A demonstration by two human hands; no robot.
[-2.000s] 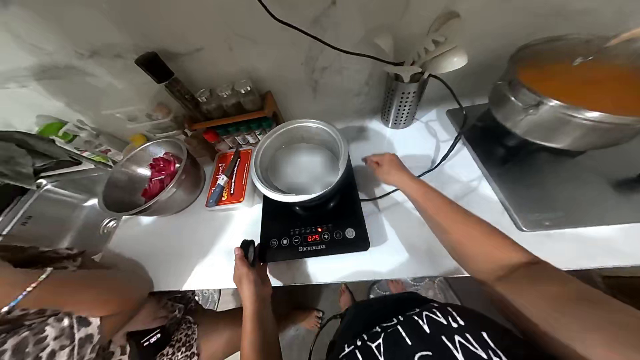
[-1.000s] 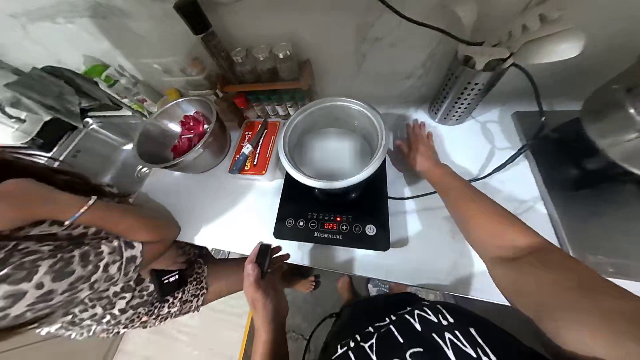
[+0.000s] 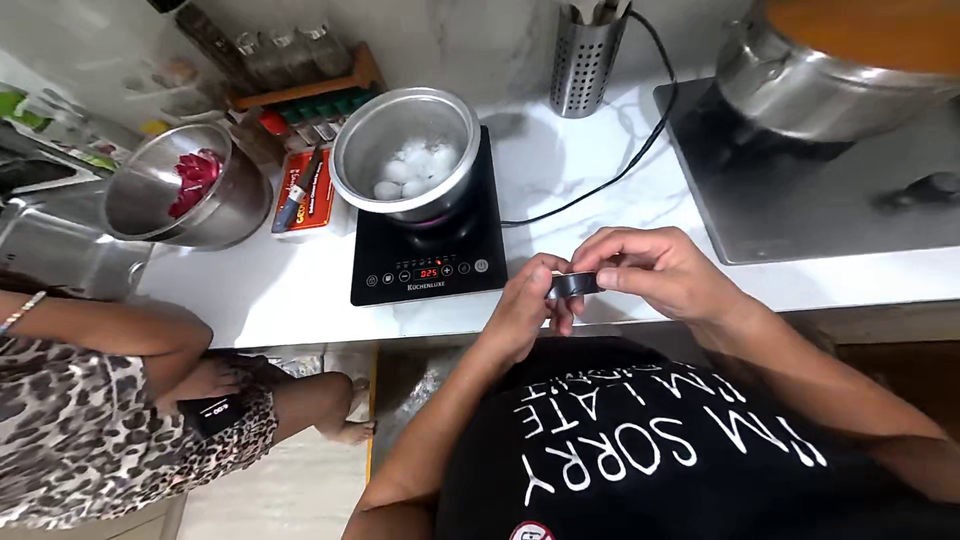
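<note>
In front of my black shirt, near the counter's front edge, my left hand [image 3: 531,300] and my right hand [image 3: 649,274] together hold a small round black object [image 3: 574,285]; its kind is unclear. Left of my hands lies a black portable induction cooktop [image 3: 431,255] with a lit red display. A metal pot [image 3: 345,176] stands on the cooktop, with several white eggs [image 3: 416,169] visible inside. A black cord [image 3: 592,193] runs from behind the cooktop to the right.
At left are a steel bowl [image 3: 240,202] with red pieces, a knife [image 3: 296,196] on a red-lidded container [image 3: 321,191], and a spice rack [image 3: 300,91]. A perforated utensil holder [image 3: 587,67] and large pot [image 3: 832,94] stand right. A person [image 3: 112,337] is at left.
My hands have come together at the counter's front edge; my right hand was flat on the counter beside the pot before. The black object was in my left hand alone.
</note>
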